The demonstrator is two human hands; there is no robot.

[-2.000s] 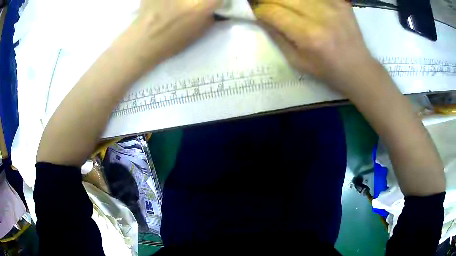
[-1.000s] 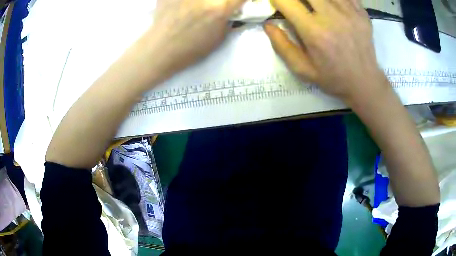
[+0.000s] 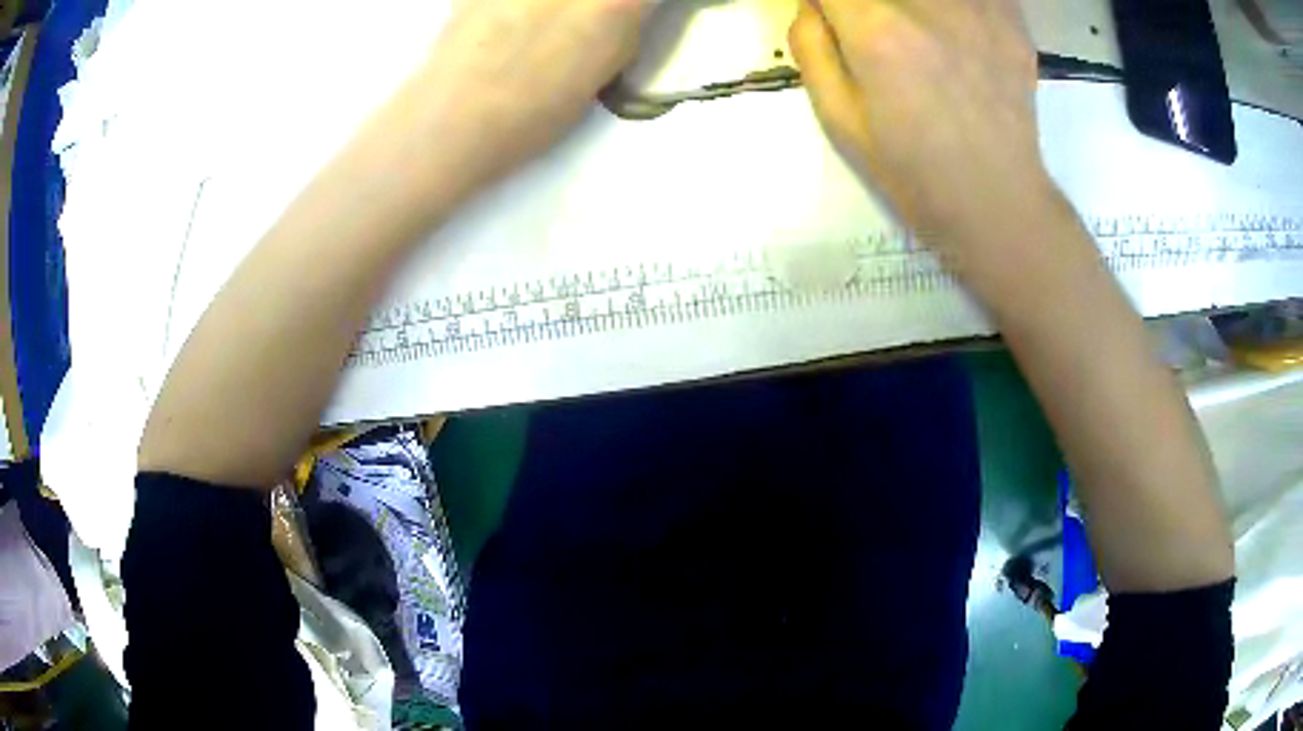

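My left hand point(image 3: 550, 64) is at the top edge, left of the machine bed, its fingers cut off by the picture's edge. My right hand point(image 3: 915, 86) is at the top edge, right of it, with fingers curled and fingertips at the edge. The lit beige machine bed point(image 3: 729, 50) shows between them, with a dark gap along its front. What either hand holds cannot be told. The needle area is out of view. White cloth point(image 3: 272, 86) spreads at the upper left, beside and beyond my left forearm.
A black smartphone point(image 3: 1175, 79) lies at the upper right. A printed ruler point(image 3: 572, 309) runs along the white table's point(image 3: 600, 374) front. White cloth heaps lie at the lower left point(image 3: 340, 650) and right point(image 3: 1257, 471). A patterned package point(image 3: 407, 528) is below the table at left.
The small white cloth between my hands no longer shows, and more of the machine bed is visible. My right fingers have moved up and curled. The view has shifted slightly, with the table edge lower.
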